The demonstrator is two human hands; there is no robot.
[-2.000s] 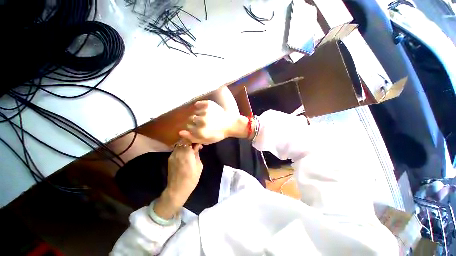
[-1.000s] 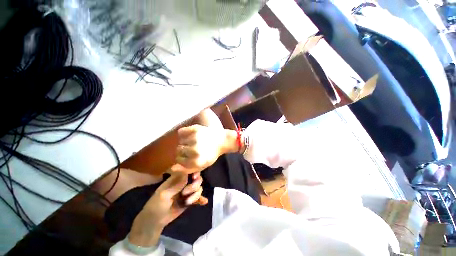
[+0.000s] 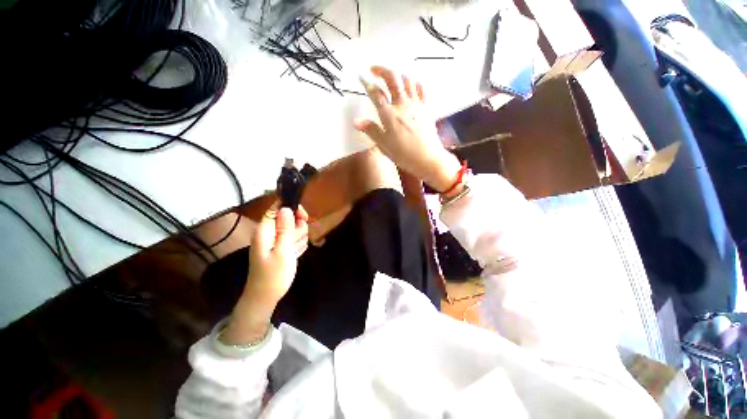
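My left hand (image 3: 277, 244) holds a small black cable bundle (image 3: 291, 190) upright at the table's front edge. A metal plug tip shows at the bundle's top. My right hand (image 3: 403, 129) is open and empty over the table edge, fingers spread, to the right of the bundle. Thin black twist ties (image 3: 310, 51) lie scattered on the white table (image 3: 270, 114), beyond my right hand. A big pile of loose black cables (image 3: 201, 75) lies at the left, with strands hanging over the edge.
An open brown cardboard box (image 3: 545, 135) stands at the right, with dark things inside beside my lap. A white pad (image 3: 509, 57) lies at the table's right edge. Shiny clear film (image 3: 219, 24) lies at the back. A blue vehicle (image 3: 655, 164) is far right.
My hands were together over my lap and are now apart. My right hand has opened and moved up over the table edge. My left hand has raised the bundle into view.
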